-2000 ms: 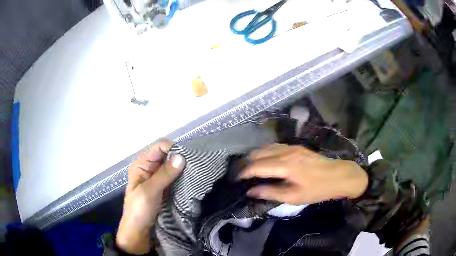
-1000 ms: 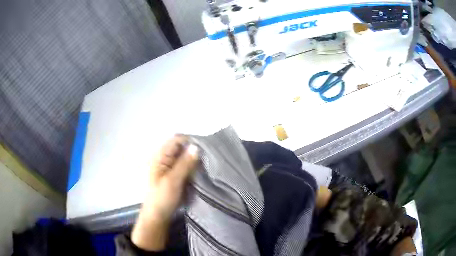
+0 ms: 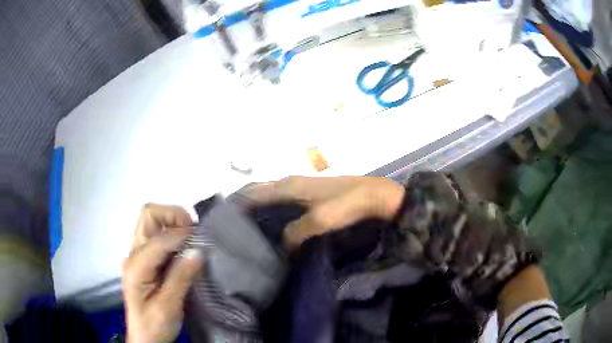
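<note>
A dark garment (image 3: 305, 288) with a grey inner side is bunched at the table's front edge and over my lap. My left hand (image 3: 161, 268) pinches its grey, finely striped edge between thumb and fingers, at the lower left. My right hand (image 3: 335, 204) lies over the garment's upper part, its fingers pointing left. The fingertips are blurred and partly behind the cloth, so I cannot tell what they grip.
A white sewing machine (image 3: 456, 27) stands at the back of the white table (image 3: 147, 141). Blue-handled scissors (image 3: 389, 84) lie in front of it. A tan tape patch (image 3: 317, 159) is nearer me. Green cloth (image 3: 577, 214) hangs at the right.
My right hand, mostly hidden behind the cloth a second ago, now shows on top of the garment. My left hand has moved left and lower with the grey edge. The view has shifted.
</note>
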